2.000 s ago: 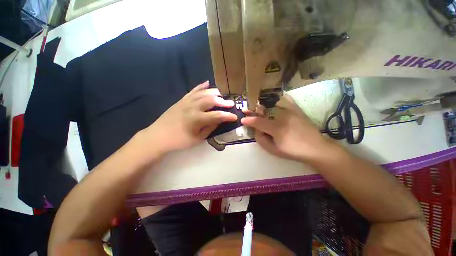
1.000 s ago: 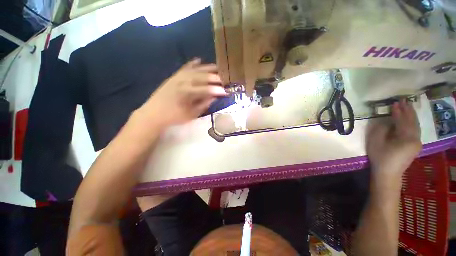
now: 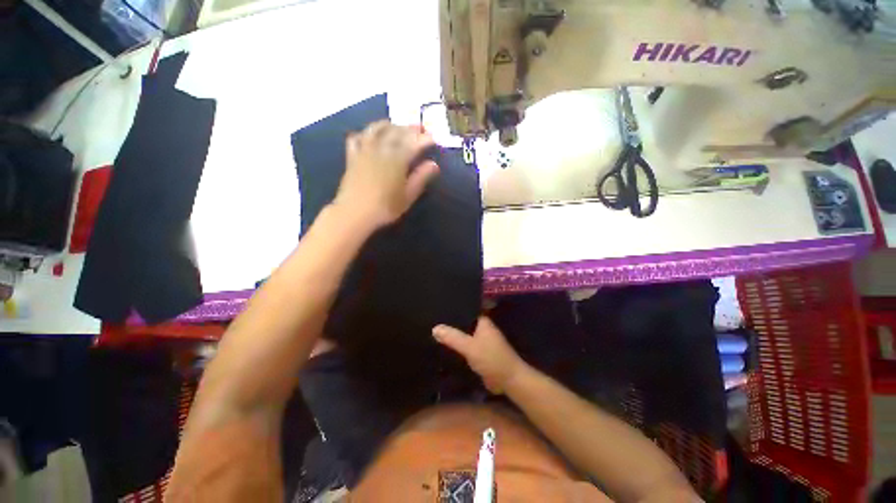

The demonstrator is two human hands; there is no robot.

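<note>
A dark garment panel (image 3: 413, 255) lies across the table's front edge and hangs over my lap, its right edge running up to the presser foot (image 3: 470, 149). My left hand (image 3: 386, 169) rests on the panel's upper part, left of the foot, fingers a little spread and blurred. My right hand (image 3: 478, 352) holds the panel's right edge below the table edge, thumb on top and fingers hidden under the cloth. The sewing machine head (image 3: 609, 59) stands above and to the right.
Black-handled scissors (image 3: 629, 182) lie right of the foot. Small tools (image 3: 729, 177) lie farther right, near a grey control panel (image 3: 833, 201). Dark cut panels (image 3: 147, 196) lie at the left. A red basket (image 3: 806, 363) with blue and white cones hangs below right.
The panel has shifted from the left of the machine to across the table edge and lap. My right hand has moved from the small tools down to the cloth's edge. The view has shifted.
</note>
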